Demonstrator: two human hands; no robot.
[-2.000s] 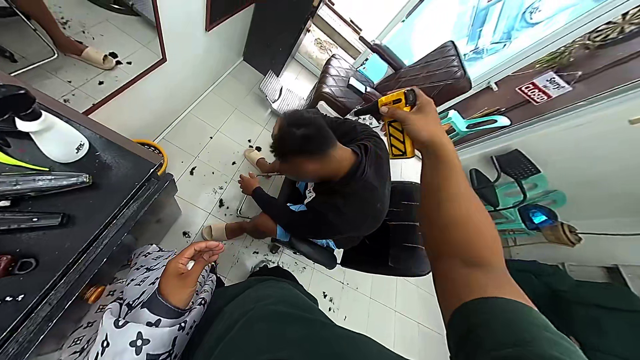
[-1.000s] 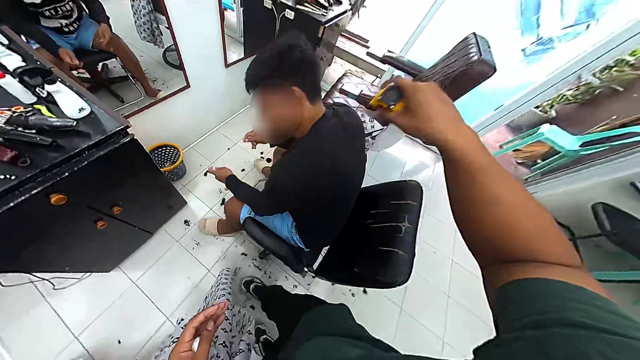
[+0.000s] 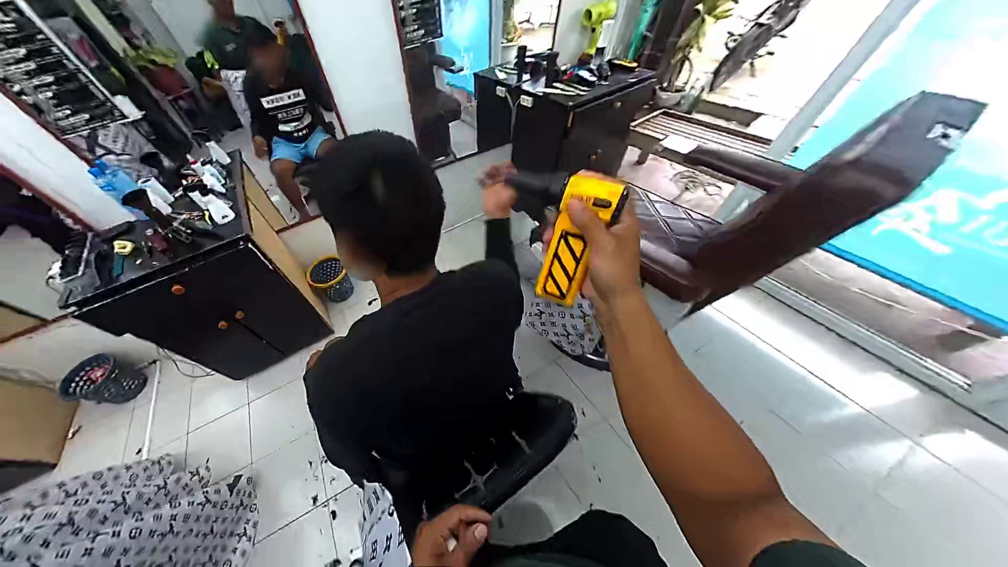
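Observation:
My right hand (image 3: 610, 244) is closed around a yellow and black handheld blower (image 3: 565, 236), raised at the right of the seated person. The blower's dark nozzle (image 3: 535, 189) points left, close to that person's raised hand (image 3: 498, 193). The person in a black shirt (image 3: 409, 354) sits with their back to me on a black salon chair (image 3: 528, 449). Low in the view, my left hand (image 3: 453, 535) has its fingers curled near the chair's backrest; a small pale thing shows at its fingers, too unclear to name.
A black cabinet (image 3: 213, 299) with bottles and tools stands at left, baskets (image 3: 331, 277) beside it. A patterned cape (image 3: 134, 512) lies lower left. At right is a brown reclining chair (image 3: 827, 197). Cut hair is scattered on the tiled floor (image 3: 283, 449). Mirrors line the wall.
The seated person now has their back to me and one hand raised by the nozzle. My left hand is now low beside the chair's backrest. The view has swung considerably.

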